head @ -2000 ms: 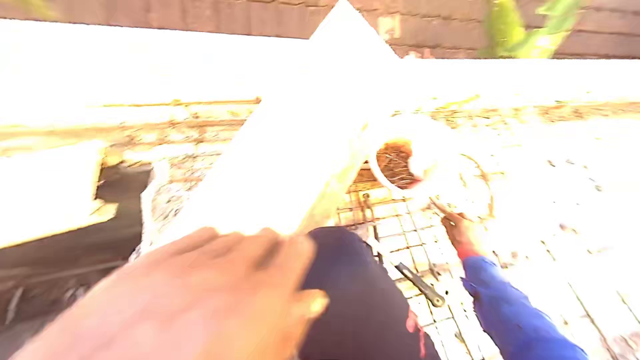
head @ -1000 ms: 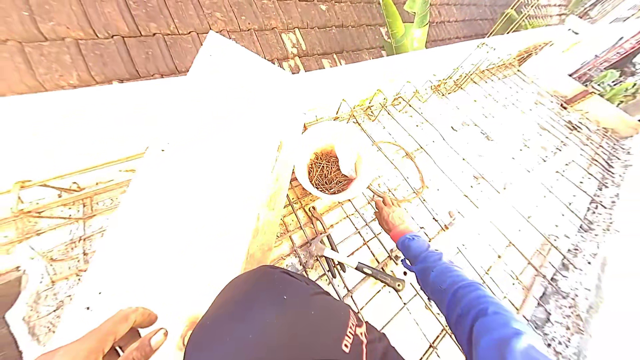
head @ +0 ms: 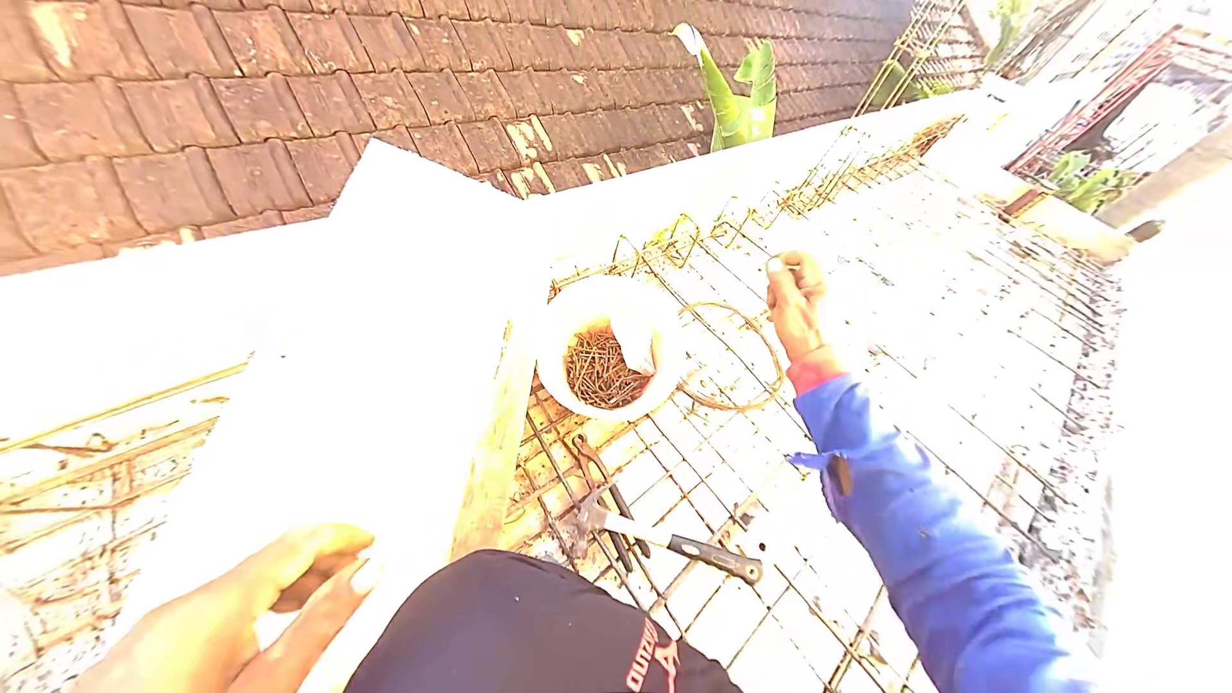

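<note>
My right hand [head: 797, 300], in a blue sleeve, is raised over the rebar mesh with its fingers curled; whether anything small is in them cannot be told. Left of it stands a white bucket [head: 554, 361] of nails [head: 602, 371], with a white piece inside. A ring of wire [head: 736, 404] lies between bucket and hand. My left hand [head: 279, 597], thumb and fingers apart, is over the glaring white board [head: 337, 385] at lower left. Near my knee a hammer [head: 717, 556] lies on the mesh across pincers [head: 626, 520] with dark handles.
Rebar mesh [head: 703, 481] spreads ahead and right. A white wall ledge [head: 616, 188] runs behind it, with a tiled roof [head: 289, 106] and a green plant [head: 741, 96] beyond. The board's wooden edge [head: 491, 462] borders the mesh. Bent rebar ties [head: 683, 241] line the ledge.
My right hand has moved from the mesh beside the bucket to farther ahead, beyond the wire ring, and its fingers have curled. The view has shifted.
</note>
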